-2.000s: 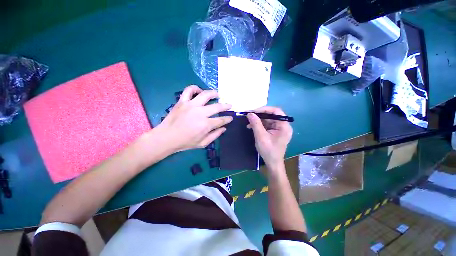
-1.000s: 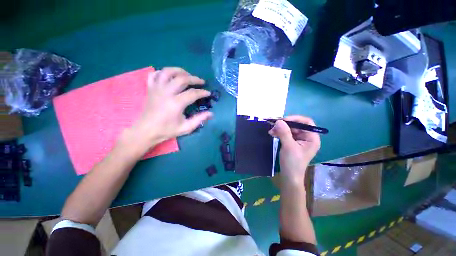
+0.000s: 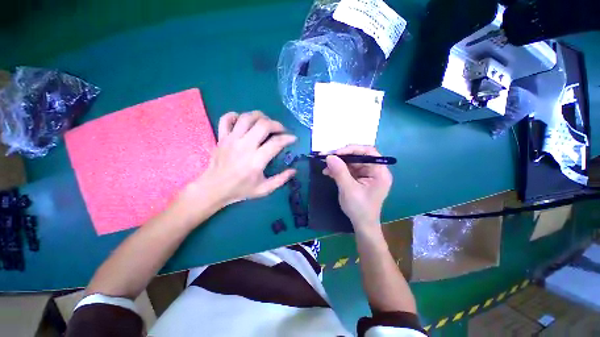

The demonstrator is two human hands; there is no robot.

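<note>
My right hand [image 3: 360,187] holds a slim black pen-like tool [image 3: 368,159], its tip pointing left just past the left edge of the black sheet. The black sheet [image 3: 327,204] lies below a white paper square [image 3: 347,118]. My left hand [image 3: 250,158] is left of the sheet, fingers apart and curved around a small dark part [image 3: 289,156] near the tool tip; whether the fingers touch it cannot be told. Several small black housings [image 3: 298,204] lie in a column at the sheet's left edge, with a single one [image 3: 278,226] beside them.
A pink foam sheet [image 3: 141,161] lies left. Clear plastic bags lie beyond the paper [image 3: 329,62] and far left [image 3: 43,108], above a dark pile of housings [image 3: 14,227]. A black and white machine [image 3: 454,85] stands upper right, beside a black tray [image 3: 526,178] with scraps.
My left hand has come back right from over the pink sheet and housings towards the black sheet. My right hand and tool have moved left, the tip now beyond the sheet's left edge.
</note>
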